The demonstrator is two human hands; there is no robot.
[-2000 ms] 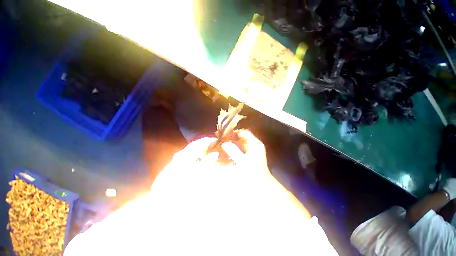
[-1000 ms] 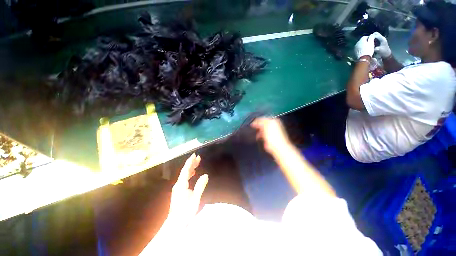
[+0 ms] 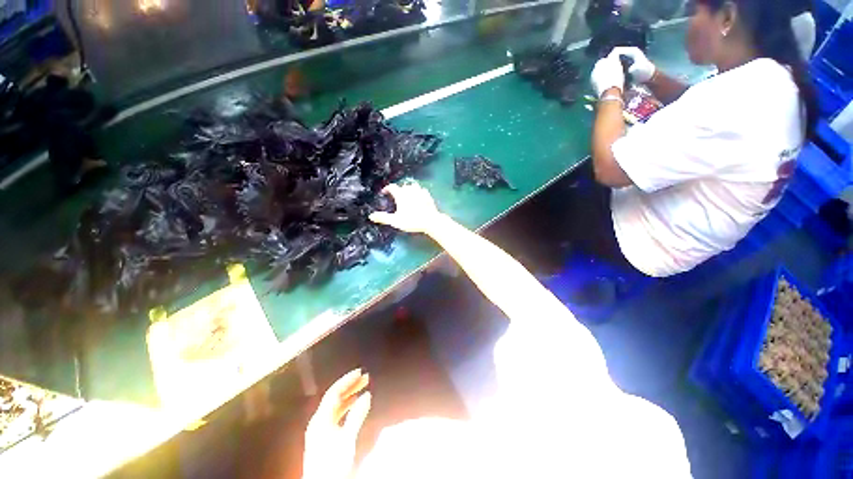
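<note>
A large tangled heap of glossy black moulded parts (image 3: 281, 187) lies on the green table. My right hand (image 3: 407, 208) is at the heap's right edge, fingers bent around dark material; whether it grips a part is unclear. One separate black part (image 3: 481, 172) lies flat on the table to the right of my right hand. My left hand (image 3: 342, 412) is below the table edge, overexposed, fingers apart and empty. The pale work pad (image 3: 213, 341) with yellow tabs and dark specks lies at the table edge, left of my hands.
A person in white with white gloves (image 3: 711, 159) sits at the right, a small dark pile (image 3: 549, 73) near them. A blue crate of tan pieces (image 3: 795, 348) stands at lower right. A glaring tray area with small pieces (image 3: 33, 412) is at lower left.
My right hand has moved from the table edge onto the heap. A single black part now lies on the table to its right. My left hand stays low. The view has shifted.
</note>
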